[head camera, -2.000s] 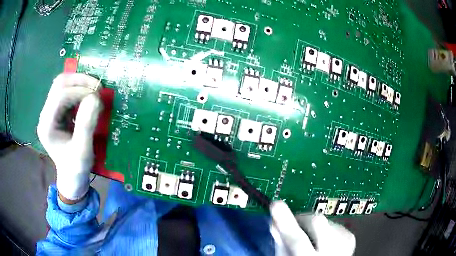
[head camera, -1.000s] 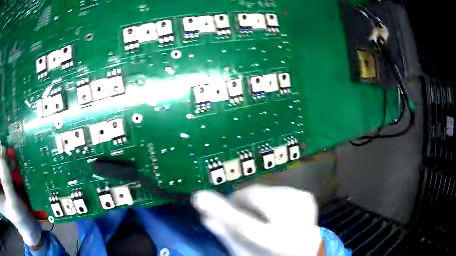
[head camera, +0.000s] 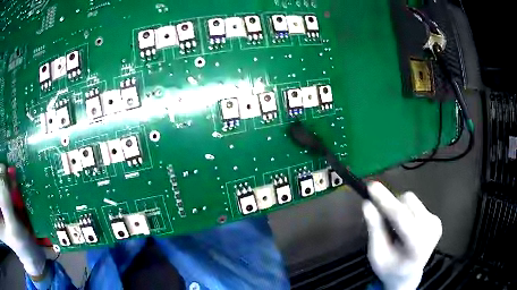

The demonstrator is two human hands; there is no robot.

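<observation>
A large green circuit board (head camera: pixel 187 158) lies in front of me, with rows of black-and-white power transistors (head camera: pixel 229 109). My right hand (head camera: pixel 401 229), in a white glove, is shut on a long black brush (head camera: pixel 347 173) beyond the board's near right edge. The brush head is over the board, just below the legs of a transistor pair at the right; contact is unclear. My left hand (head camera: pixel 16 224), white-gloved, is cut off by the left rim beside the board's left edge and a red pad (head camera: pixel 17 192). Its fingers are mostly out of view.
The board lies on a green mat (head camera: pixel 374 102). A dark iron stand with a yellowish sponge (head camera: pixel 421 76) is at the upper right. A soldering iron (head camera: pixel 435 42) and its black cord are there. Dark ribbed containers or racks (head camera: pixel 498 130) stand at the far right.
The view has shifted right across the board. My right hand and the brush have moved from the left rows to the right rows. My left hand now shows only partly at the left rim.
</observation>
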